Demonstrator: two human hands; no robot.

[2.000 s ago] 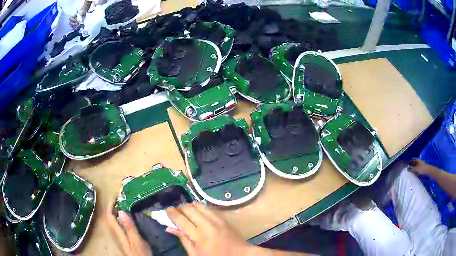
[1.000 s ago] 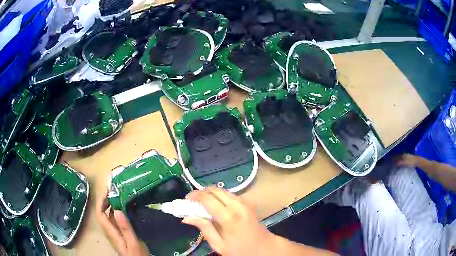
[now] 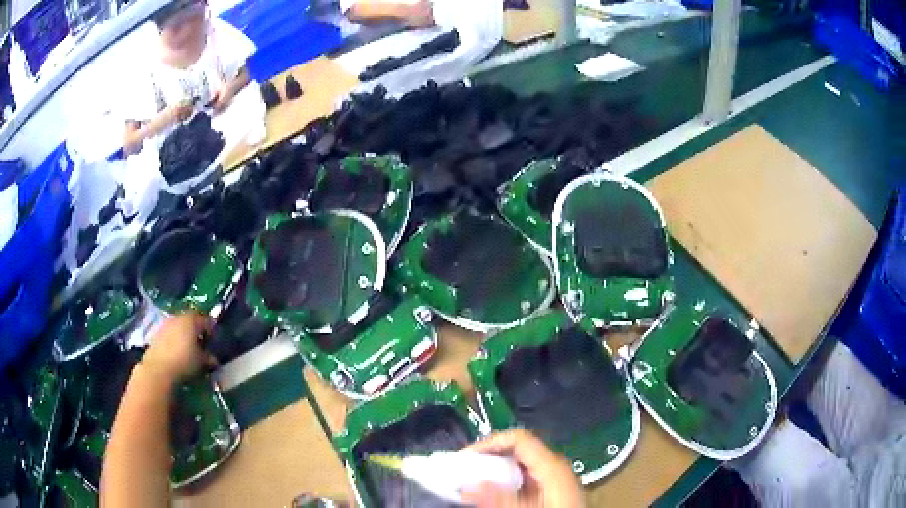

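Observation:
My right hand (image 3: 541,474), cut off by the bottom edge, holds a white glue bottle (image 3: 462,472). Its yellowish nozzle points left over the black tray of a green car body shell (image 3: 389,405) at bottom centre; the lower part of this shell is out of the picture. I cannot tell whether the nozzle touches the tray. My left hand (image 3: 181,339) reaches up at the left, by the green shells and the edge of the black parts heap. Its fingers are dark and blurred, so I cannot tell whether it holds anything.
Several other green shells (image 3: 561,397) with black trays stand around on tan boards (image 3: 760,233). A large heap of black parts (image 3: 447,129) lies behind them. A person in white (image 3: 189,74) works across the bench. A metal post (image 3: 722,64) stands behind. White-clad legs (image 3: 849,417) show at lower right.
The view has tilted up, so the shells sit lower. My left hand has left the front shell and reached up and left. The bottle is now over the neighbouring shell to the right.

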